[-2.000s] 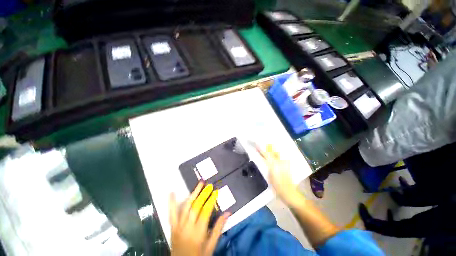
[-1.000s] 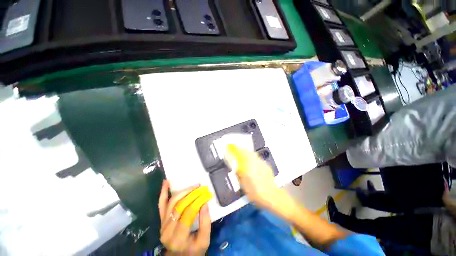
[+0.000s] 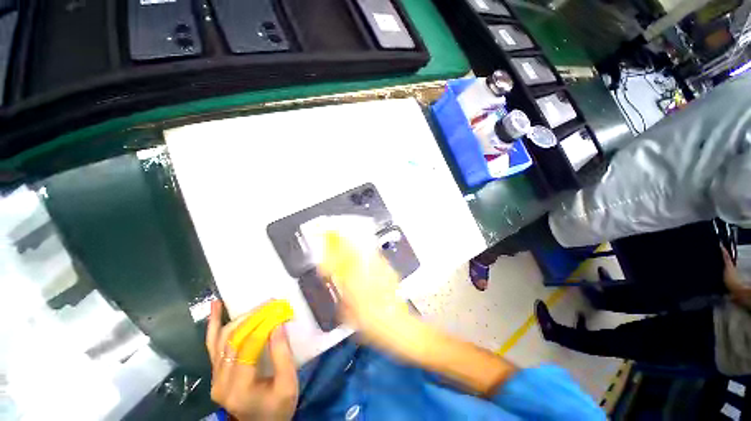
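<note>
Two dark phones lie back up, side by side, on the white mat [image 3: 222,197]. The upper phone [image 3: 284,236] shows its camera lenses at the right end. The lower phone [image 3: 317,298] is partly covered by my right arm. My right hand [image 3: 354,275], blurred and with a yellow finger cot, presses a white piece, seemingly a wipe [image 3: 362,228], on the upper phone's back. Its label is hidden. My left hand [image 3: 255,358], with yellow finger cots, rests at the mat's near left edge, off the phones, fingers bent and thumb apart, with nothing visible in it.
A black foam tray [image 3: 222,78] with phones lies behind the mat. A blue bin [image 3: 461,144] of bottles stands at the right, beside another phone tray [image 3: 548,144]. Translucent film sheets [image 3: 66,321] lie at the left. A person's grey sleeve [image 3: 659,189] reaches in from the right.
My left hand has left the phones for the mat's near left edge. My right hand has moved from beside the phones onto the upper one, with the white piece. The camera view has shifted.
</note>
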